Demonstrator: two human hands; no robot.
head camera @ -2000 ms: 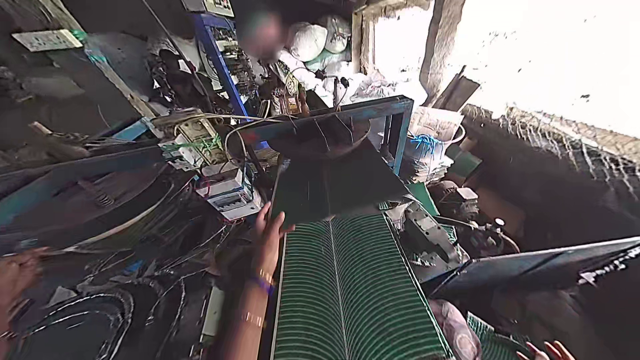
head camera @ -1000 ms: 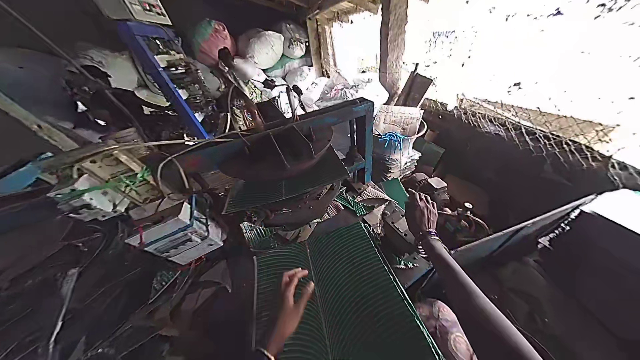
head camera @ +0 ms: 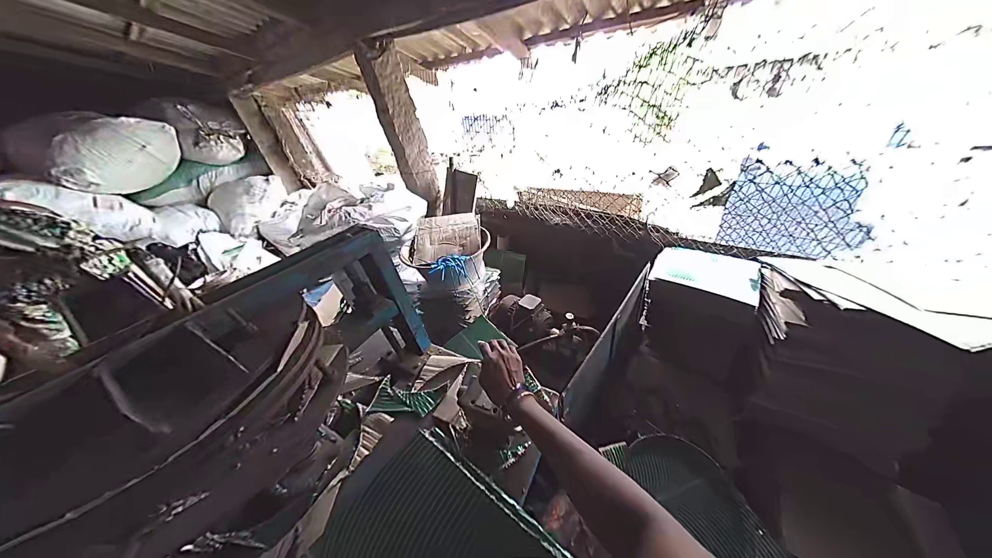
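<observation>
My right hand (head camera: 501, 366), with bracelets at the wrist, reaches to the middle of the view. Its fingers are curled at the edge of a green sheet (head camera: 474, 339); whether they grip it is unclear. Below the hand lies a large green corrugated sheet (head camera: 422, 496), with scraps of green and brown corrugated sheet (head camera: 407, 397) beyond it. Left of these stands a dark machine wheel (head camera: 225, 434) under a blue metal frame (head camera: 399, 298). My left hand is out of view.
A bucket (head camera: 446, 260) with blue string stands behind the frame. White sacks (head camera: 116, 155) are piled at the back left. A motor-like machine (head camera: 523, 314) sits beyond my hand. To the right are a metal panel (head camera: 608, 349) and stacked sheets (head camera: 705, 275) beside wire mesh (head camera: 790, 209).
The view has swung far to the right. My left hand, over the green corrugated sheet a second ago, has gone out of view. My right arm still reaches forward past that sheet.
</observation>
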